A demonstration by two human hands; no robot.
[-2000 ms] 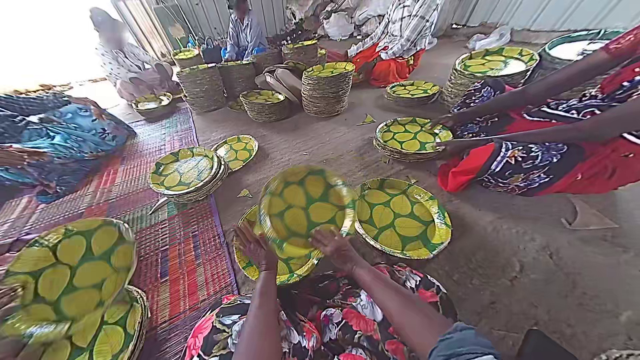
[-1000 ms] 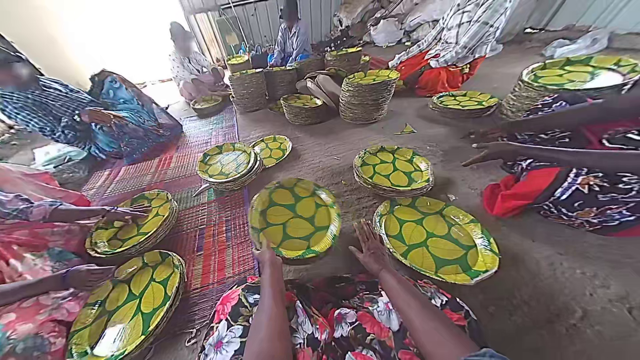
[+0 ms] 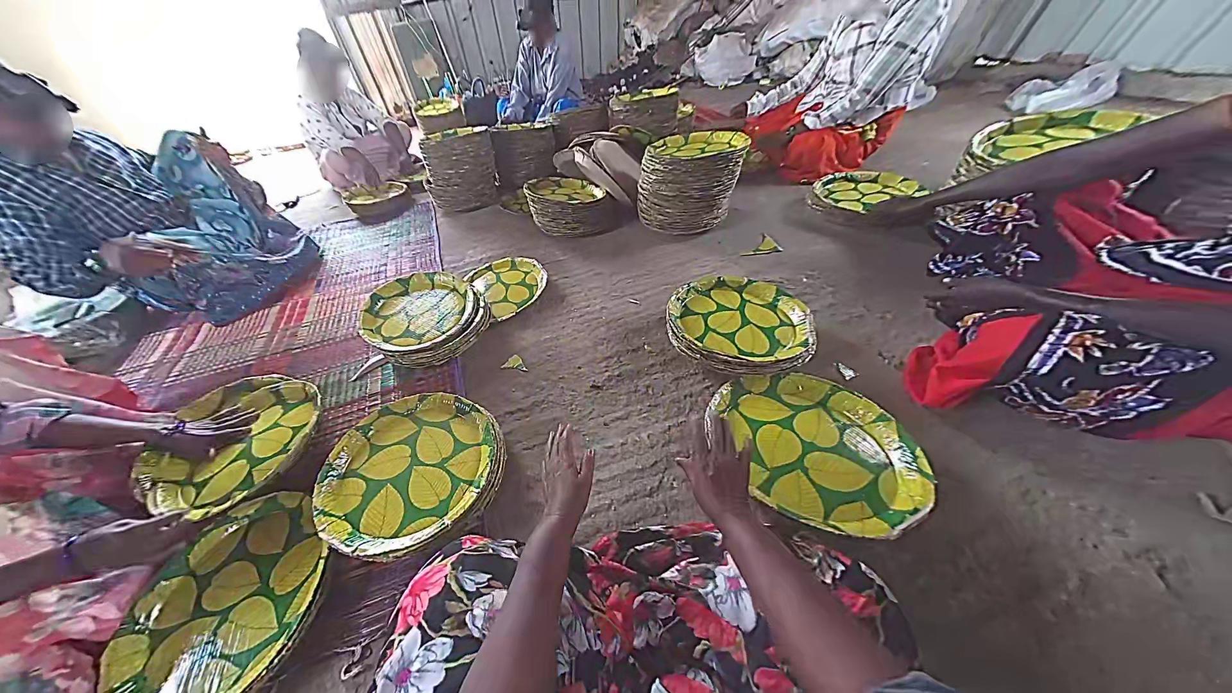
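My left hand (image 3: 568, 474) is raised over the bare floor in front of my lap, its fingers apart and nothing in it. To its left lies a stack of leaf-patterned green and yellow plates (image 3: 406, 472). My right hand (image 3: 717, 472), also without a plate, is at the left rim of a large leaf-patterned plate (image 3: 826, 454); whether it touches the rim cannot be told. Just beyond that plate sits another stack of leaf-patterned plates (image 3: 741, 320). A floral cloth (image 3: 664, 616) covers my lap between my forearms.
At the left a co-worker's hand (image 3: 217, 428) rests on a plate stack; a larger plate (image 3: 226, 597) lies below it. Another stack (image 3: 421, 313) stands by the woven mat (image 3: 356, 279). Tall plate stacks (image 3: 695, 183) stand farther back. A co-worker's arms reach in from the right.
The plate that was at my hands one second ago is no longer there, and a plate stack now shows left of my left hand. The view has shifted.
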